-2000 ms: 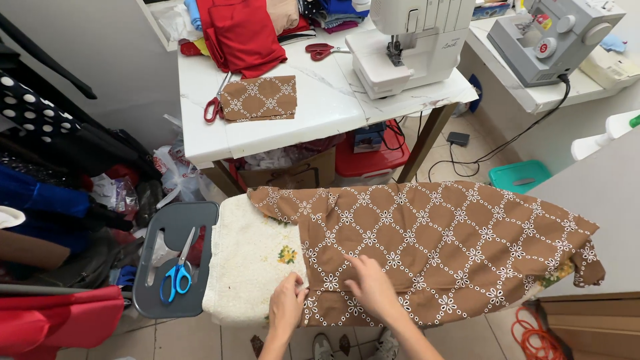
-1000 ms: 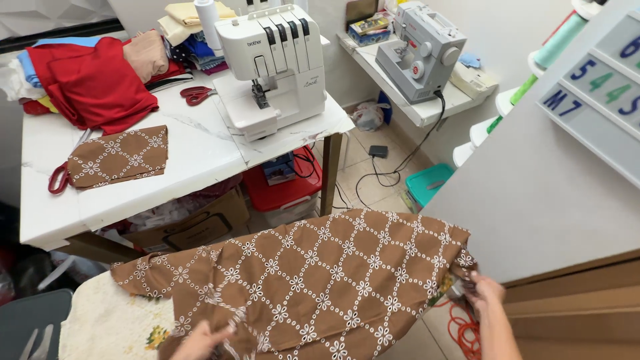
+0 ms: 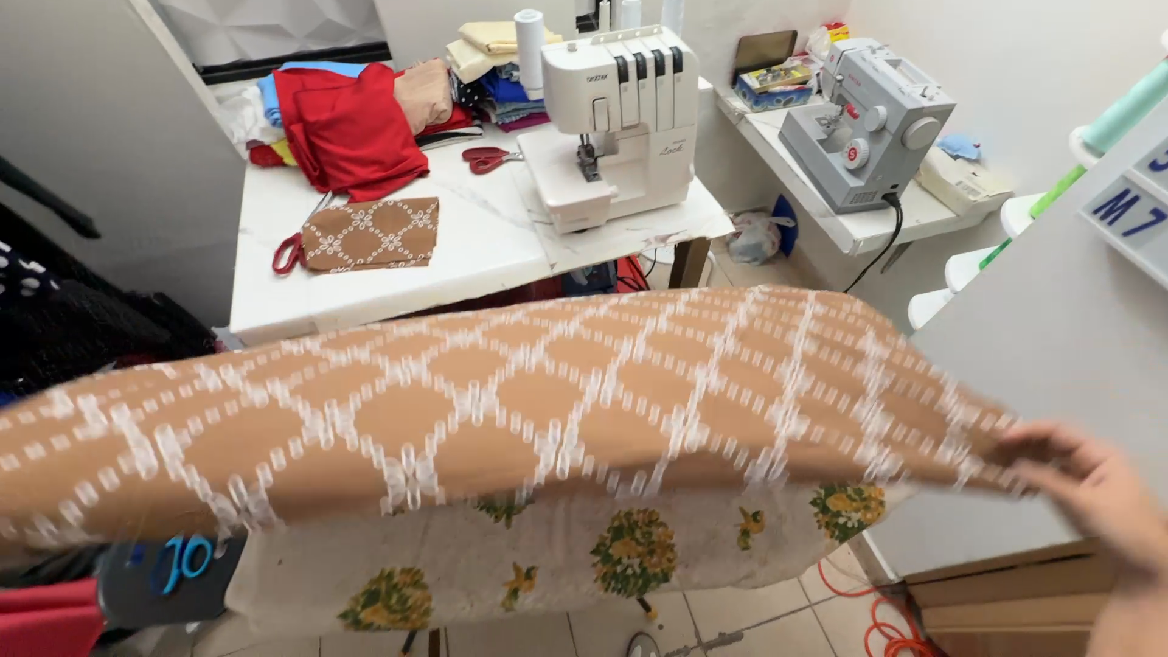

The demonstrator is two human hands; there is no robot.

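A brown fabric with a white floral lattice print (image 3: pixel 547 392) is lifted and stretched across the view, blurred by motion. At the right, my right hand (image 3: pixel 1077 474) pinches its end corner between thumb and fingers. My left hand is out of view; the cloth runs off the left edge. Under it shows an ironing board with a cream floral cover (image 3: pixel 547 557). Blue-handled scissors (image 3: pixel 187 561) lie on a dark grey rest (image 3: pixel 164 593) at the board's left end. A smaller folded piece of the same brown print (image 3: pixel 374 235) lies on the white table, partly over red-handled scissors (image 3: pixel 288 254).
Behind the board stands a white table (image 3: pixel 493 246) with a serger (image 3: pixel 620 128), red-handled snips (image 3: pixel 488 160) and piled red cloth (image 3: pixel 347 128). A grey sewing machine (image 3: pixel 867 128) is on another table. Thread cones (image 3: pixel 1022 219) stick out at right; an orange cord (image 3: pixel 890 630) lies on the floor.
The brown fabric lay over the board before and is now raised off it, showing the floral cover. My right hand has gone from the cloth's middle to its right end. My left hand has left the view.
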